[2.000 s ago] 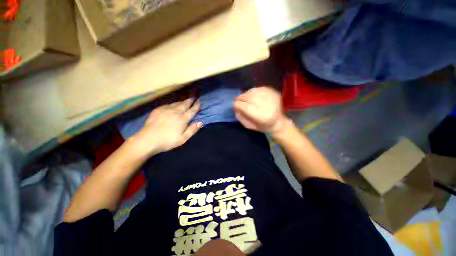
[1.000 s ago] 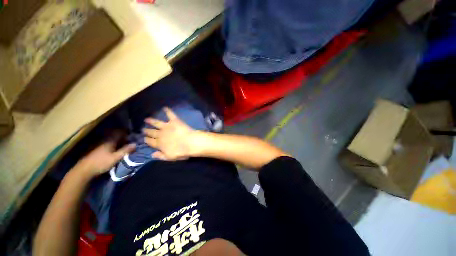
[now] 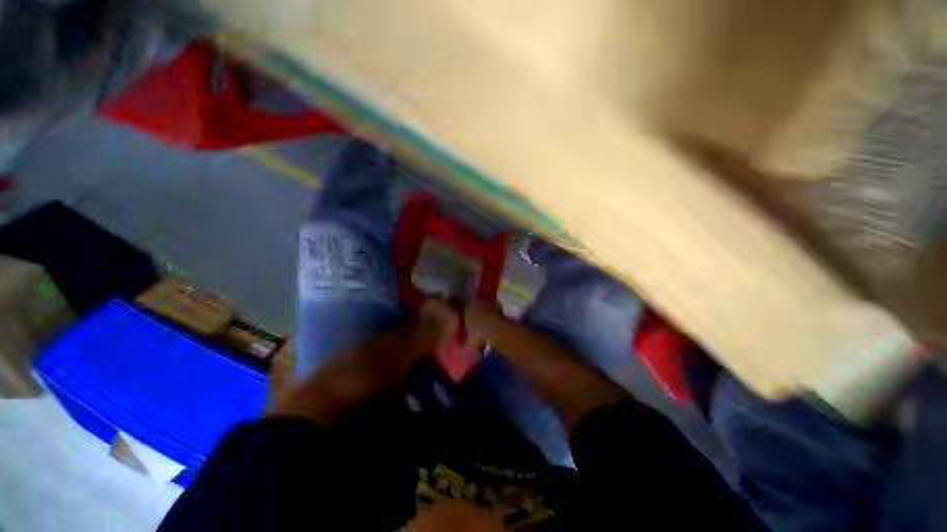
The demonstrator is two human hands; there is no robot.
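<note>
A red plastic stool (image 3: 410, 234) with an openwork frame shows between the wearer's blue-trousered legs, below the bench edge. My left hand (image 3: 438, 320) and my right hand (image 3: 481, 320) are close together at its near side, low in front of the body. Both look closed around the red plastic. They are dark and blurred, so the separate fingers do not show. More red shows just below and between the hands.
The pale bench (image 3: 665, 229) crosses the upper right, with a blurred cardboard box (image 3: 748, 73) on it. A blue bin (image 3: 156, 379) and small brown cartons (image 3: 187, 304) are at left. Another red stool (image 3: 177, 99) is upper left. A person's blue clothing (image 3: 800, 447) is lower right.
The view has swung left and down, bringing the blue bin into view. Both hands have moved from the lap down to the red stool between the legs and closed on it.
</note>
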